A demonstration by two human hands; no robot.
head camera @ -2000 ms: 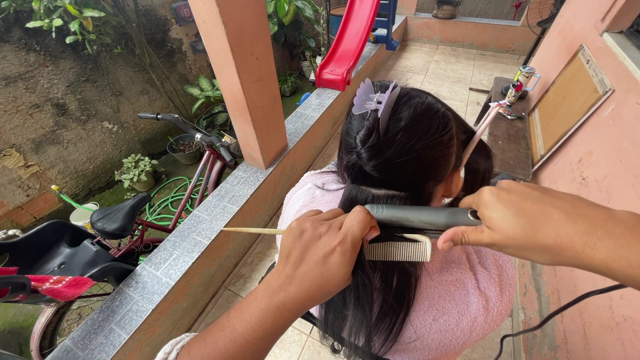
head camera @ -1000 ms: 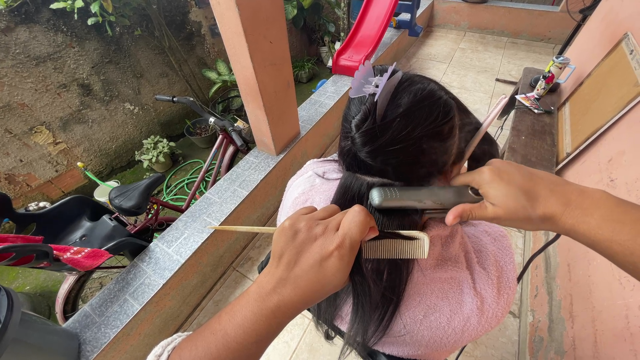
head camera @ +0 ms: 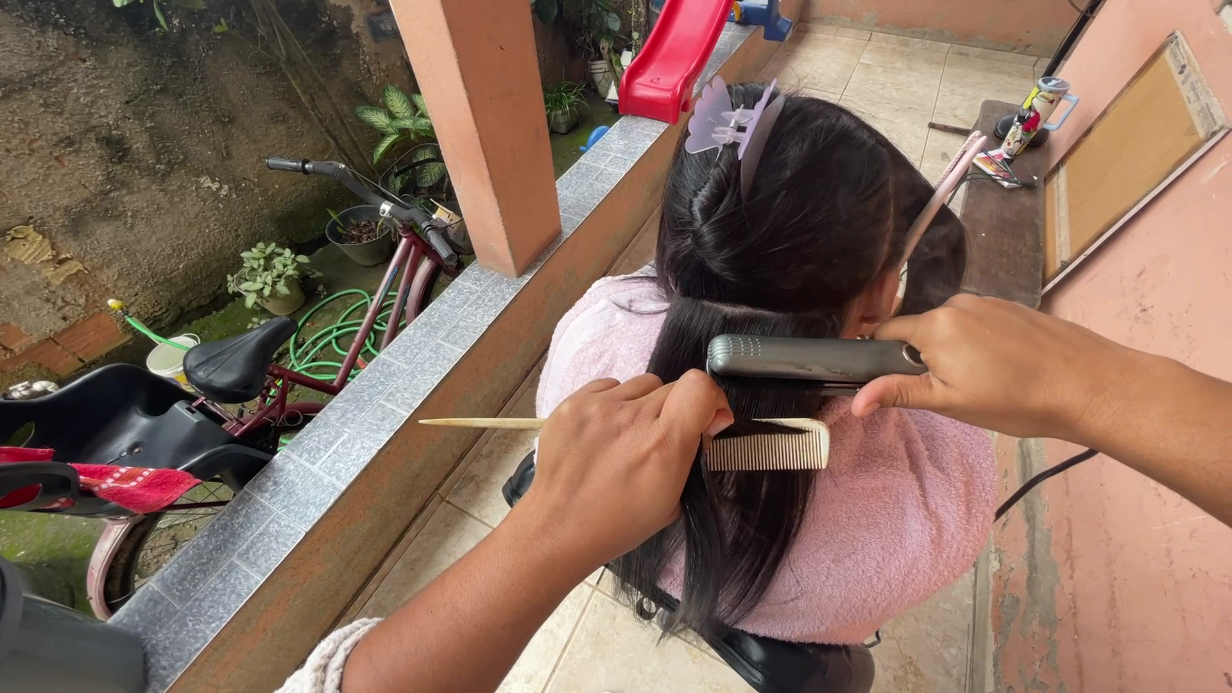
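Note:
A seated person with long black hair (head camera: pixel 789 241) is seen from behind, a pink towel (head camera: pixel 905 520) over the shoulders. A lilac claw clip (head camera: pixel 736 125) holds the upper hair. My left hand (head camera: pixel 630 448) grips a cream rat-tail comb (head camera: pixel 770 447), its pointed tail to the left and its teeth at the lower hair. In my right hand (head camera: pixel 982 361) is a dark hair straightener (head camera: pixel 808 359), lying across the lower hair just above the comb. How far its plates are closed is hidden. A pink-rimmed round object, probably a mirror (head camera: pixel 938 217), stands before the person.
A tiled low wall (head camera: pixel 385 404) and a pillar (head camera: pixel 481 135) are at left, with a bicycle (head camera: pixel 337 375) beyond. A red slide (head camera: pixel 674 58) stands behind. On the right, a wooden bench (head camera: pixel 1001 231) bears a mug (head camera: pixel 1035 115). The straightener's cord (head camera: pixel 1044 476) runs by the right wall.
Both hands keep hold of the comb and the straightener near the lower hair. The view has shifted, bringing more of the garden side in.

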